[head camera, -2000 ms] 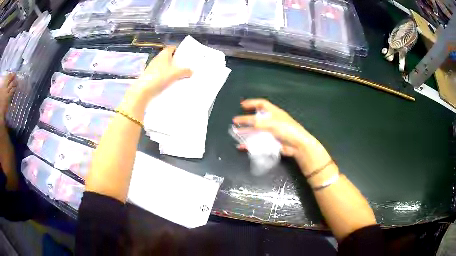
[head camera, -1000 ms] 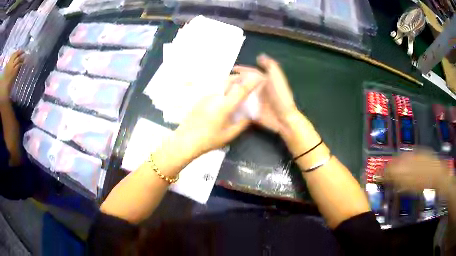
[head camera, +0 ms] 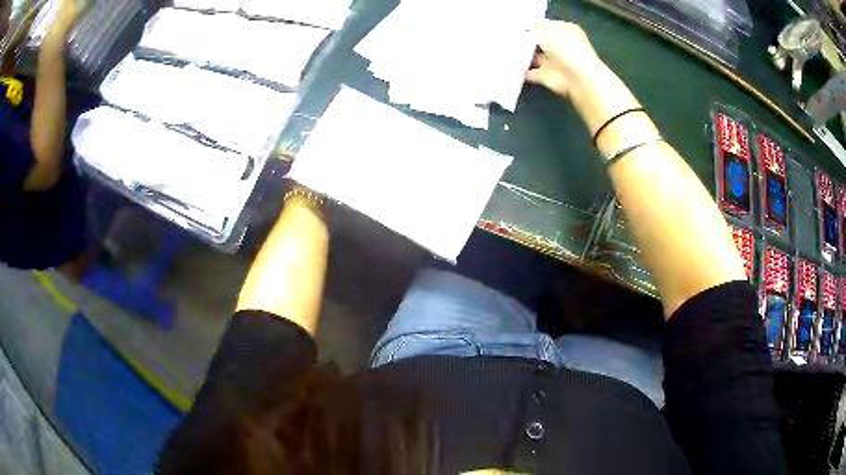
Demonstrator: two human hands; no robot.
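Observation:
A fanned stack of white empty bags (head camera: 455, 46) lies on the green bench at the top centre. My right hand (head camera: 564, 57) is at its right edge with bent fingers; whether they pinch a bag cannot be told. A neat white block of bags (head camera: 399, 172) lies nearer me, over the bench's front edge. My left forearm reaches up to the block's left end; the hand itself is hidden there. A clear tray (head camera: 237, 218) at left holds several milky bagged items (head camera: 167, 148), washed out white.
Trays of red-and-black phones (head camera: 735, 176) are at right. A wooden strip (head camera: 714, 60) crosses the bench behind my right hand. A small fan (head camera: 800, 42) stands at the far right. Another person's arm (head camera: 48, 111) is at the far left, beside stacked trays.
My hands have moved apart, the right to the fanned stack's edge, the left down to the bag block. The view has tilted down, showing my lap. The other person's hand over the phones is gone.

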